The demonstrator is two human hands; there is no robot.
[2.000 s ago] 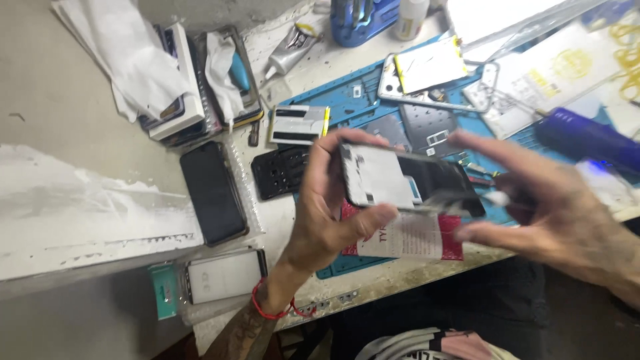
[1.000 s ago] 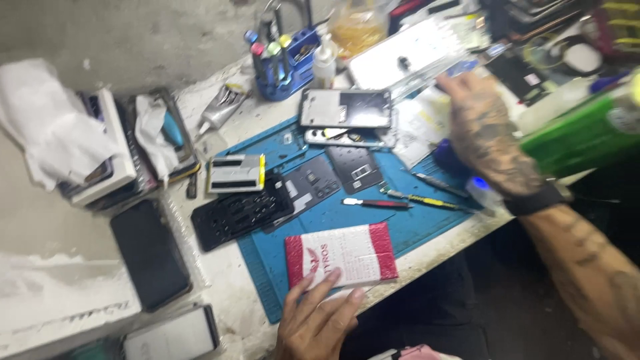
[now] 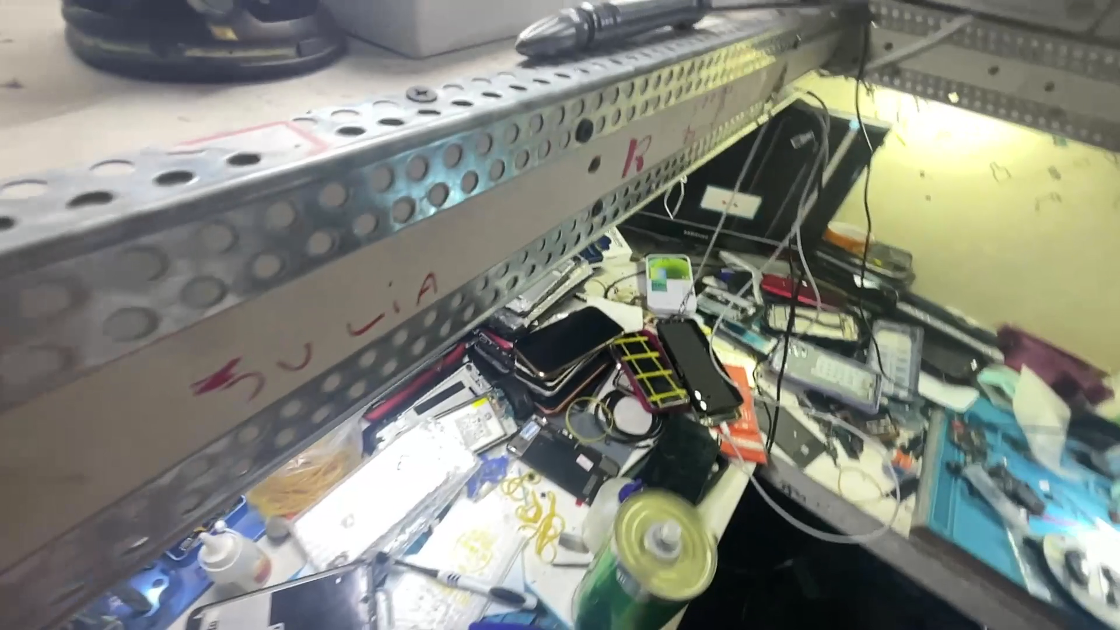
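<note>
Neither of my hands shows in the head view. At the bottom left lies a smartphone part with a dark panel (image 3: 319, 602), beside a white squeeze bottle (image 3: 232, 558). A pen-like tool with a white and dark handle (image 3: 468, 584) lies to its right. A green spray can with a gold top (image 3: 652, 560) stands at the bottom centre; whether a hand holds it lower down is hidden. Behind it are stacked smartphones (image 3: 569, 343), a phone in a yellow-striped case (image 3: 650, 371) and a black smartphone (image 3: 698, 366).
A perforated metal shelf edge (image 3: 420, 188) crosses above the bench, with a bullet-shaped metal tool (image 3: 604, 26) on top. Cables (image 3: 794, 262) hang down at the right. A blue work mat (image 3: 980, 490) with small parts lies at the lower right. Yellow rubber bands (image 3: 538, 516) lie near the can.
The view has swung far up and to the right, onto the shelf and the bench's back. Both hands, seen earlier, are out of frame. One second ago my left hand was at a red-and-white packet.
</note>
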